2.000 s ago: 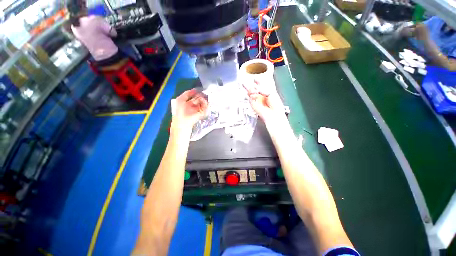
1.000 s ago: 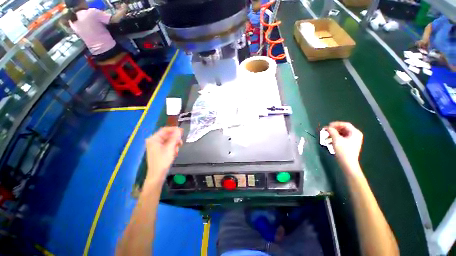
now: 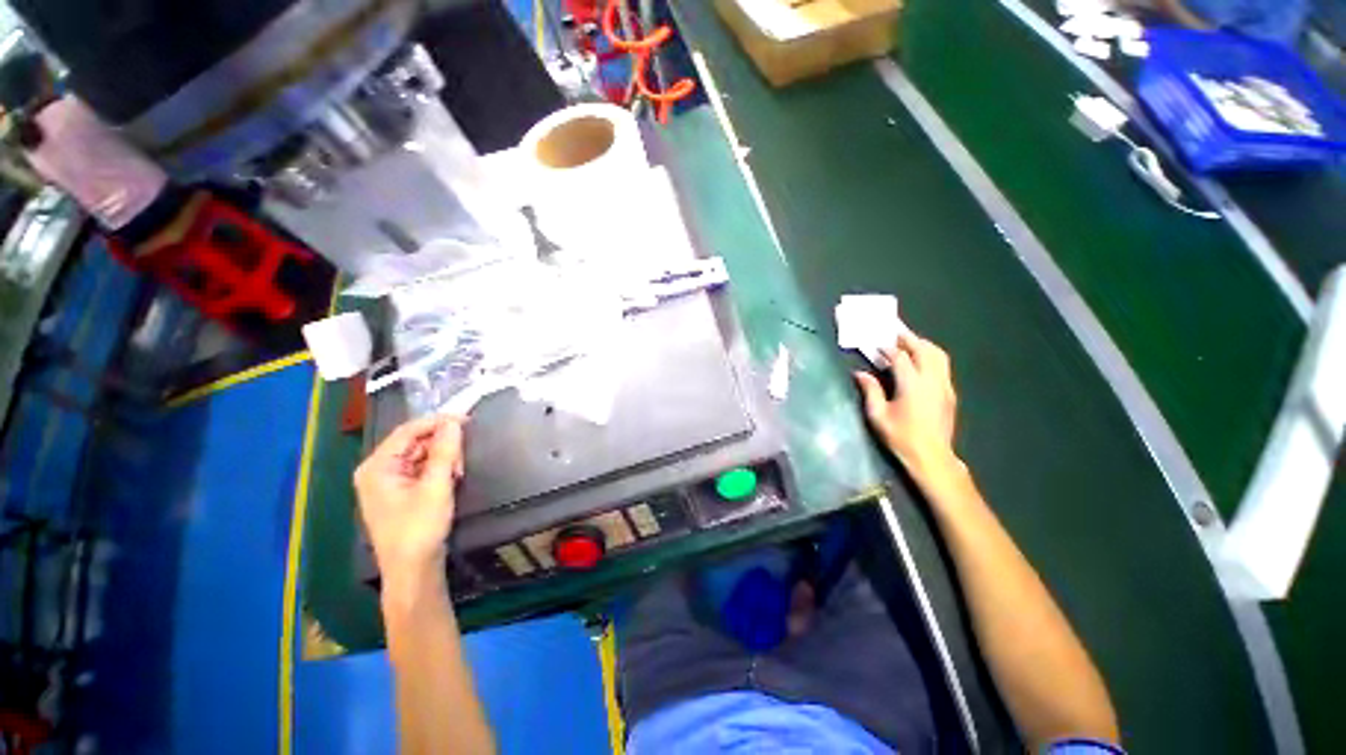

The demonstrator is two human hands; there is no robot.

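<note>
A white square piece [image 3: 867, 320] lies on the green conveyor. My right hand [image 3: 918, 401] is at its lower edge, fingertips touching it and thumb apart. My left hand [image 3: 411, 487] is over the machine's front left, fingertips together beside the lower edge of the clear film [image 3: 443, 347]; whether it pinches the film cannot be told. The film lies crumpled over the middle of the dark machine base [image 3: 650, 421], and glare hides what is under it. The grey metal horn [image 3: 391, 207] stands above and behind the film.
A white roll [image 3: 579, 143] stands behind the fixture. A slotted bar [image 3: 676, 286] is at its right, a white block [image 3: 340, 344] at its left. In front are a red button [image 3: 577, 550] and green button [image 3: 737, 482]. A cardboard box [image 3: 812, 33] and blue basket [image 3: 1237, 103] are beyond.
The view has turned and shifted right. My left hand has come from the base's left side to the film's lower edge. My right hand stays at the white pieces, its fingers now more spread.
</note>
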